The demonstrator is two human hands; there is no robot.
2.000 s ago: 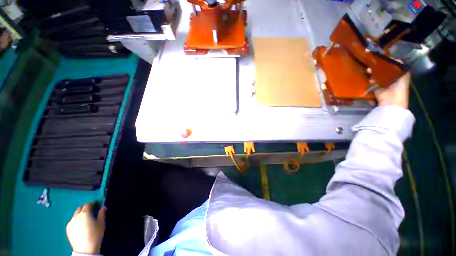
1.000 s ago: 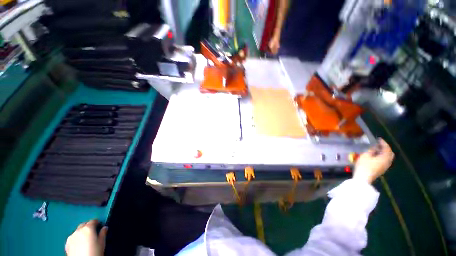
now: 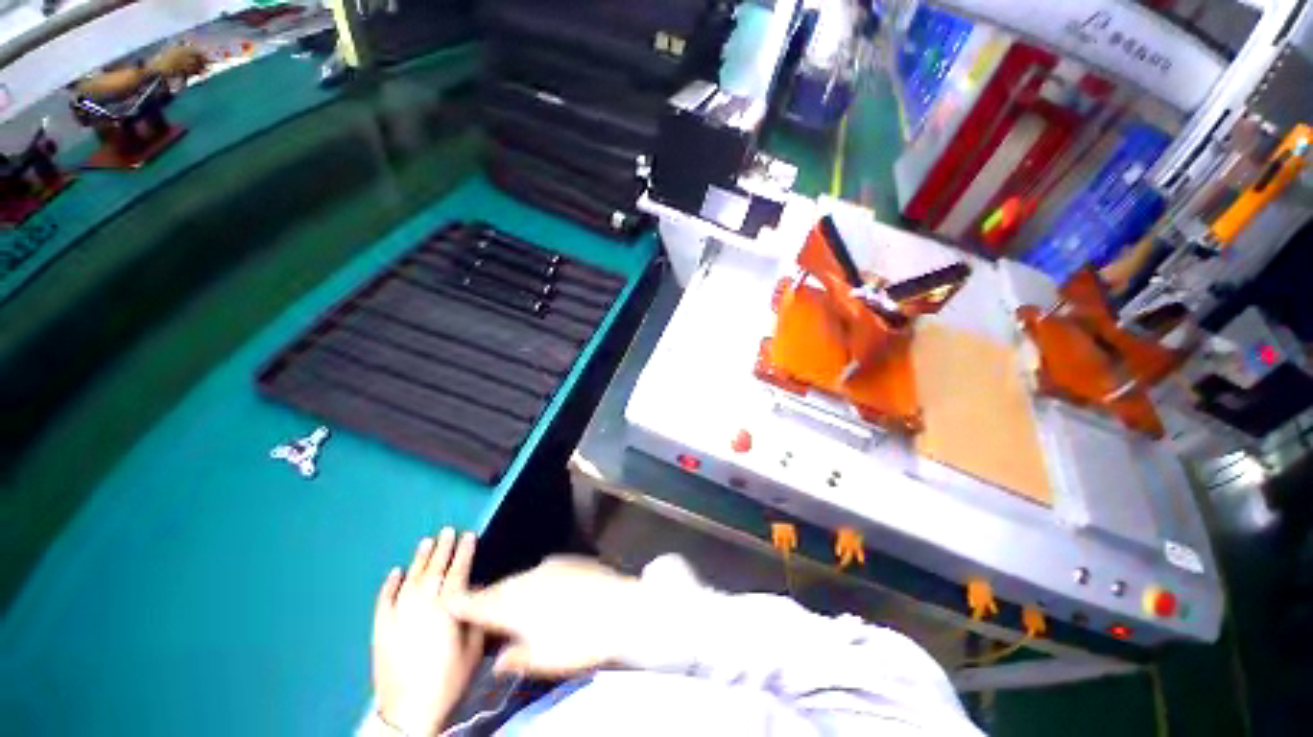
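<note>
My left hand (image 3: 422,626) is at the front edge of the teal bench, fingers extended. My right hand (image 3: 555,616), blurred, reaches across with its fingertips against my left hand; whether either holds something is unclear. A silver three-way hub (image 3: 301,451) lies on the teal bench beyond my left hand. Beyond it is the black ribbed parts tray (image 3: 418,367), with several black legs (image 3: 511,271) in its far slots. On the machine top, the left orange-brown jig (image 3: 850,353) bears black legs and a silver hub. The right jig (image 3: 1102,350) stands farther right.
The pale machine (image 3: 922,511) has orange connectors (image 3: 850,546) along its front and a red emergency stop (image 3: 1161,603) at right. A tan sheet (image 3: 979,410) lies between the jigs. Stacked black trays (image 3: 576,137) stand behind the tray. More jigs (image 3: 130,123) sit at far left.
The view has swung left, bringing more bench and the far-left jigs into sight. My right hand has left the machine's front right corner and come across to my left hand.
</note>
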